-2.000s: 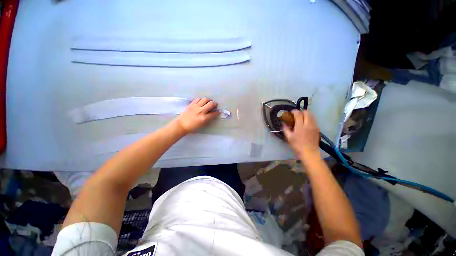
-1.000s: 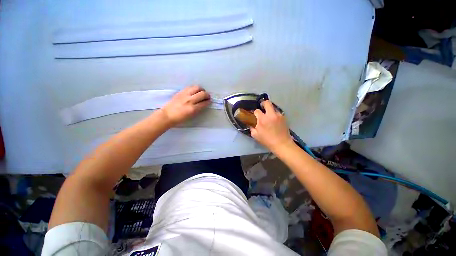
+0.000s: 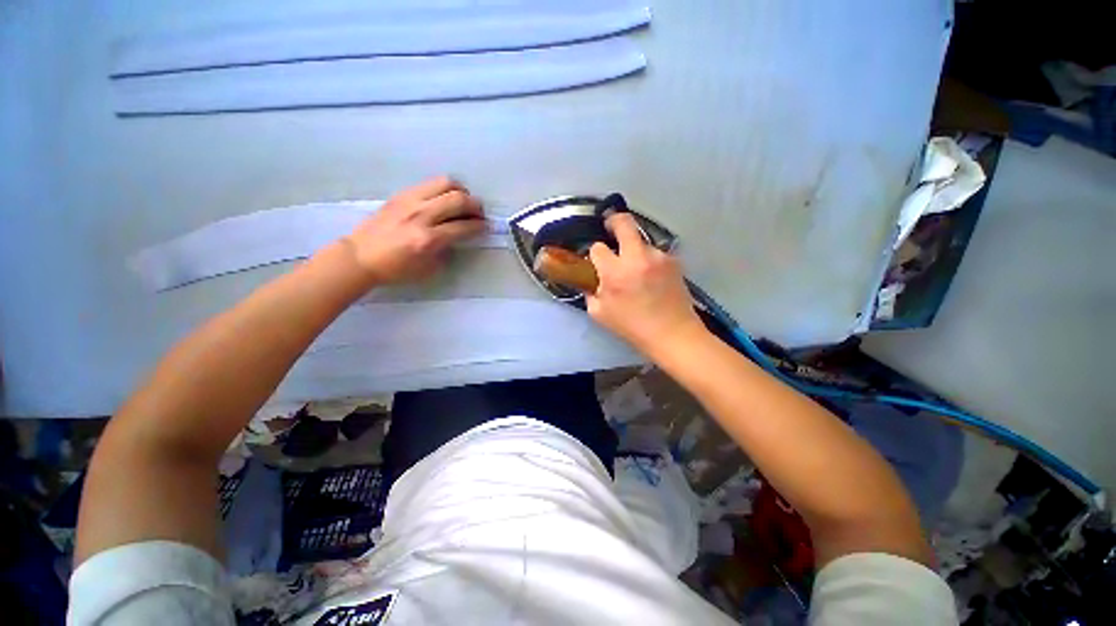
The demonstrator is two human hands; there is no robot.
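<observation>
A pale curved band piece [image 3: 251,241] lies across the pressing table. My left hand [image 3: 422,230] is on its right part, the fingers pinching its edge near the iron tip. My right hand [image 3: 639,279] grips the brown wooden handle of the steam iron [image 3: 565,223]. The iron's pointed tip faces left and rests on the band's right end, which it covers. The fold under my left fingertips is partly hidden.
Two pressed bands [image 3: 379,88] with dark edge lines lie parallel farther up the table [image 3: 759,147]. A faint pale arc [image 3: 453,336] lies near the front edge. A blue hose [image 3: 912,401] runs right from the iron. A white rag [image 3: 945,184] lies by a dark box at the right.
The iron in my right hand has moved left onto the band's right end. My left hand has shifted left along the band. The view has moved slightly.
</observation>
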